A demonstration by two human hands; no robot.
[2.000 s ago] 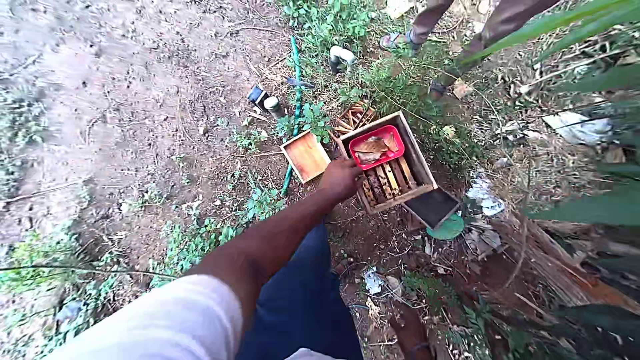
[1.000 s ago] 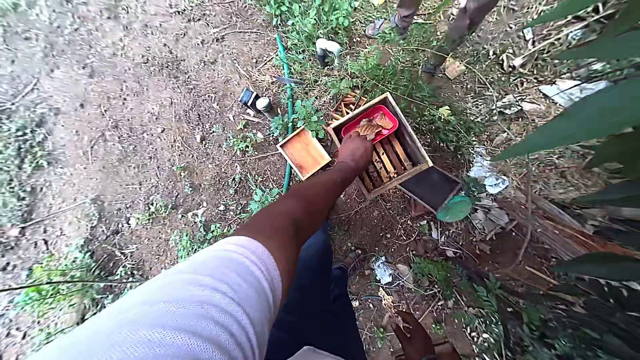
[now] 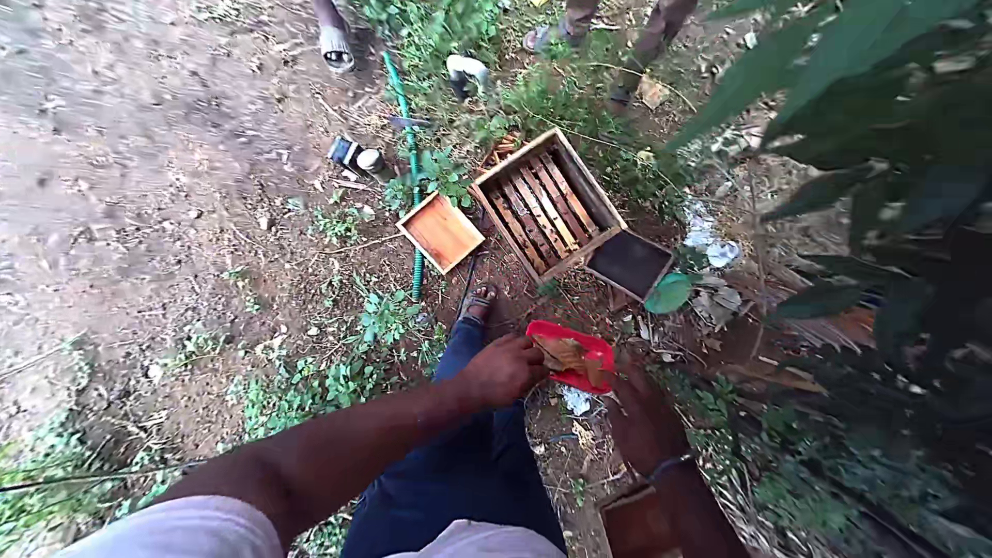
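Note:
A red plastic tray (image 3: 555, 332) with brown, leaf-like pieces (image 3: 572, 356) in it is held between my hands, above the ground in front of my legs. My left hand (image 3: 508, 370) grips its left edge with bent fingers. At its right edge is my right hand (image 3: 642, 411), fingers against the rim and partly blurred. Beyond them stands an open wooden hive box (image 3: 593, 174) with several wooden frames (image 3: 542, 209) side by side inside. A shallow wooden tray or lid (image 3: 442, 232) lies left of the box, and a dark panel with a wooden rim (image 3: 629, 263) touches its near right corner.
A green ribbed hose (image 3: 415, 159) runs past the shallow tray. Left of it lies a black and white object (image 3: 356, 156). Another person's feet (image 3: 542, 39) stand beyond the box; another foot (image 3: 337, 48) is at upper left. Leaves (image 3: 860, 155) hang at right; a brown box (image 3: 639, 519) is below.
The red tray has come out of the hive box and toward me in my left hand, uncovering the frames. My right hand has moved up to the tray. A foot has appeared at upper left.

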